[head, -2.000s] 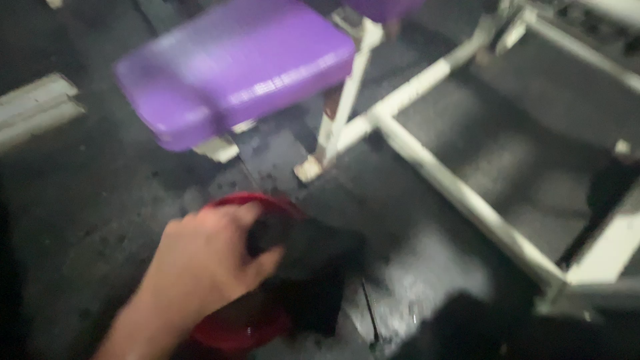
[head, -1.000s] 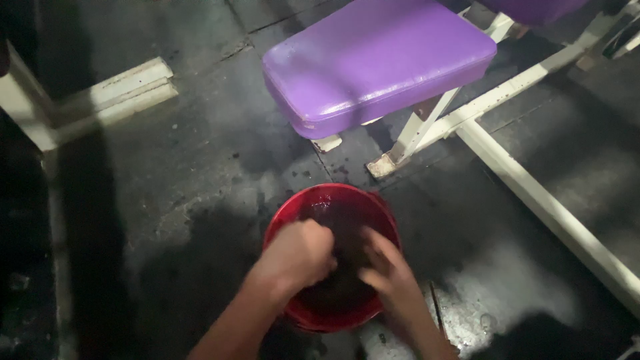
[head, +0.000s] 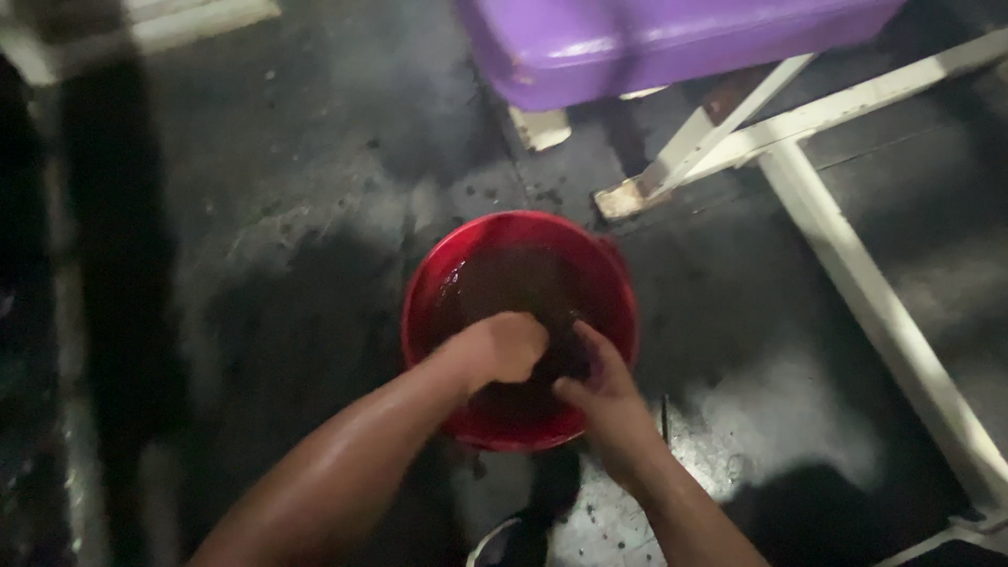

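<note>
A red bucket (head: 622,315) of dark, murky water (head: 512,279) stands on the black floor. My left hand (head: 508,346) reaches down into it near the middle, its fingers hidden at the dark water. My right hand (head: 602,374) is at the bucket's right side, thumb and fingers apart and turned toward the left hand. Something dark lies between the two hands, but whether it is cloth or only water cannot be told. Both hands are blurred.
A purple padded bench (head: 677,47) is beyond the bucket, on a cream metal frame (head: 850,228) that runs down the right side. Another cream metal foot (head: 205,20) lies at the upper left. The dark floor (head: 315,260) has wet spots.
Two seconds ago one hand was over the bucket with a dark, cloth-like thing; that thing is no longer plainly seen. Both hands have been at the bucket since one second ago, the left now lower in it.
</note>
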